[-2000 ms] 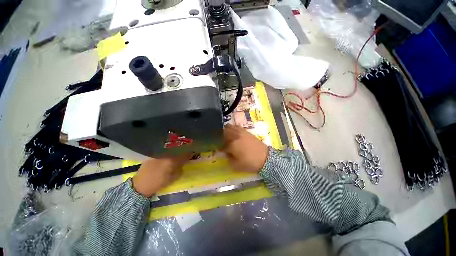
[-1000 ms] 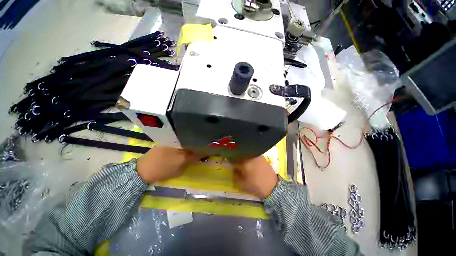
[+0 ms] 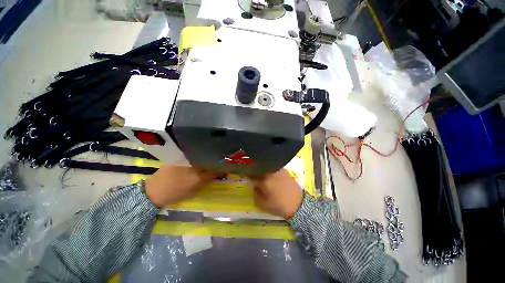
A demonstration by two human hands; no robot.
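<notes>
The white sewing machine head (image 3: 238,61) with a dark grey front cover stands in front of me. My left hand (image 3: 176,185) and my right hand (image 3: 278,192) are under its front edge, over the yellow-taped work plate (image 3: 221,200). The fingertips of both hands are hidden by the cover, so what they hold cannot be seen. A black strap (image 3: 111,166) with a ring at its far left end runs from the left towards my left hand; its right end is out of sight.
A heap of black ringed straps (image 3: 83,99) lies at left, a plastic bag of rings (image 3: 22,221) at lower left. Loose silver rings (image 3: 393,221), a red cord (image 3: 360,157) and a strap bundle (image 3: 434,193) lie at right. A grey-framed screen (image 3: 476,66) stands upper right.
The view has turned, so the machine head sits further right and more of the strap heap shows than two seconds ago. Both hands stay under the head.
</notes>
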